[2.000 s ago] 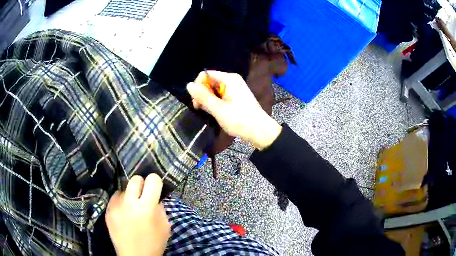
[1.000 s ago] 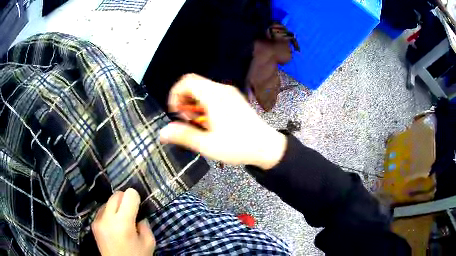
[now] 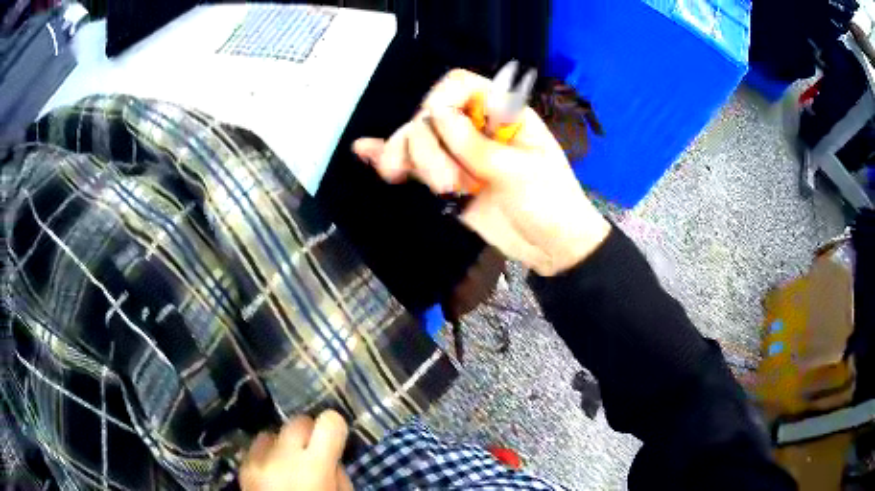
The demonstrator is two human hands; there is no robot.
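Note:
The plaid garment point(image 3: 326, 336), black with cream, grey-blue and yellowish checks, lies over the table corner and my lap. My left hand point(image 3: 295, 458) pinches its lower edge at the bottom of the view and is cut off by the frame. My right hand point(image 3: 499, 173) is raised above and right of the garment, apart from it. It holds the thread snips point(image 3: 510, 96), orange with two pale pointed blades that point up and stand a little apart. The snips are slightly blurred and their body is mostly hidden by my fingers.
A white tabletop point(image 3: 288, 96) with a printed sheet point(image 3: 278, 32) is at the upper left. A blue crate point(image 3: 643, 96) stands behind my right hand. Black-and-white gingham cloth point(image 3: 432, 462) covers my lap. A cardboard box point(image 3: 806, 336) is on the speckled floor at the right.
My right hand has lifted up and right, away from the garment, and the snips' blades now show. My left hand still pinches the cloth and appears lower and further right in the view.

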